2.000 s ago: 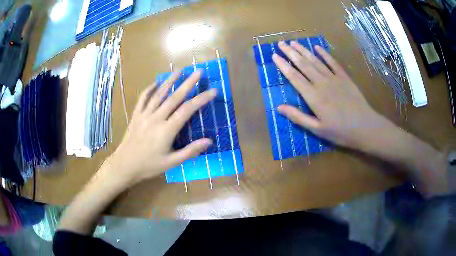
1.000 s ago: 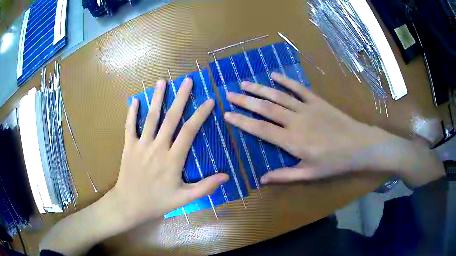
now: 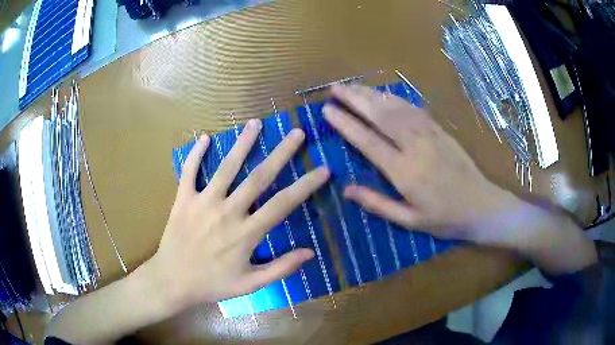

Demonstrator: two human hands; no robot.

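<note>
Two blue solar cell blocks with silver lines lie side by side on the brown tabletop, a narrow gap between them. My left hand (image 3: 216, 229) lies flat with spread fingers on the left block (image 3: 246, 306), one fingertip reaching the gap. My right hand (image 3: 425, 168), slightly blurred, is over the right block (image 3: 367, 259), its fingers towards the block's top edge. Neither hand grips anything. A thin bus ribbon (image 3: 330, 85) runs along the top edge of the right block. Short ribbon tails stick out at the blocks' edges. The hands hide much of the cells.
White strips (image 3: 42, 202) and long cut ribbons (image 3: 73, 195) lie at left, beside dark cell stacks. A finished block (image 3: 57, 44) is at the top left. Loose cut ribbons (image 3: 482, 84) and a white strip (image 3: 526, 87) lie at right, near a black item with a pale square (image 3: 562, 79).
The two blocks, apart at first, now lie close together. Since the last earlier frame, my right hand has moved up towards the right block's top edge. The view has shifted.
</note>
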